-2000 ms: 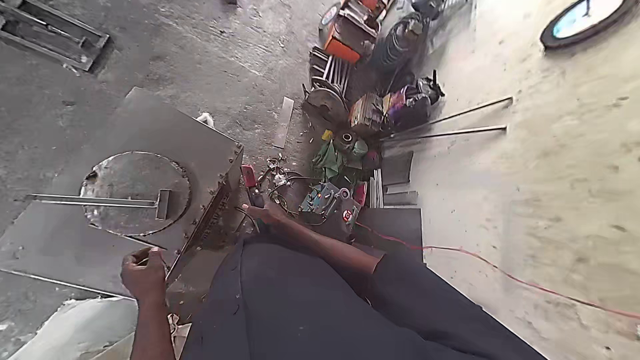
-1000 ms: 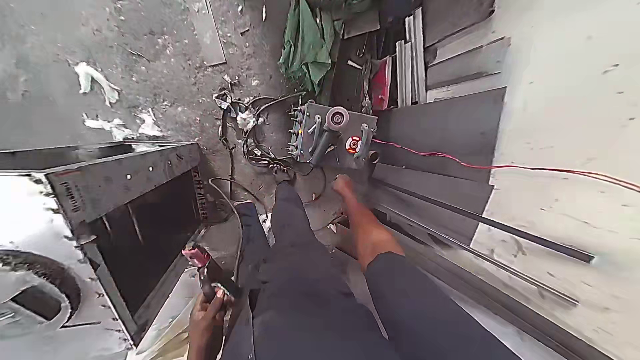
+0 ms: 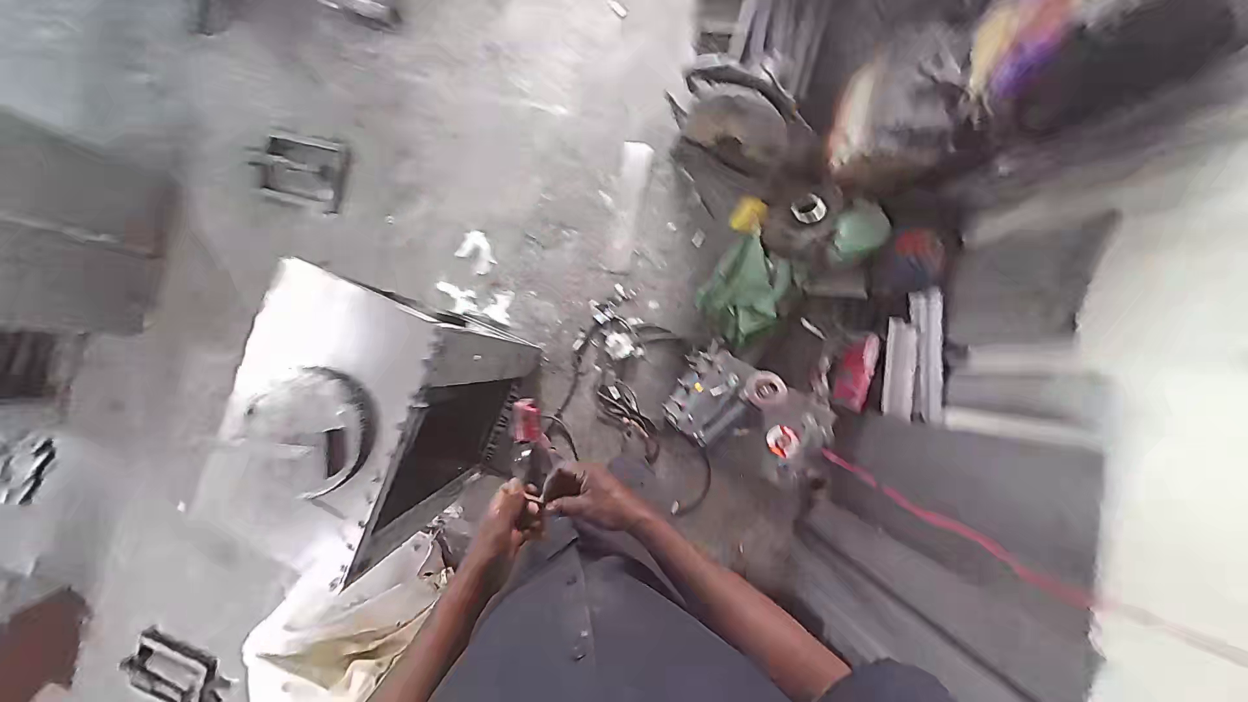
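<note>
My left hand is closed around the lower part of a hand tool with a red end and a dark body, perhaps a welding electrode holder. Beside it, my right hand has its fingers curled close to my left fingers; blur hides whether it grips anything. Both hands are in front of my torso. Just left of them stands an open metal box with a dark inside and a round cut mark on its pale face. Dark cables lie on the floor beyond my hands, near a grey machine with studs.
A red cord runs right from the machine area. Metal sheets and long bars lie along the pale wall. A green cloth and bundled metal strips are beyond the machine. Pale sheeting lies at lower left.
My right hand has moved from beside the machine to my left hand. The red-ended tool remains in my left hand. The view has shifted widely.
</note>
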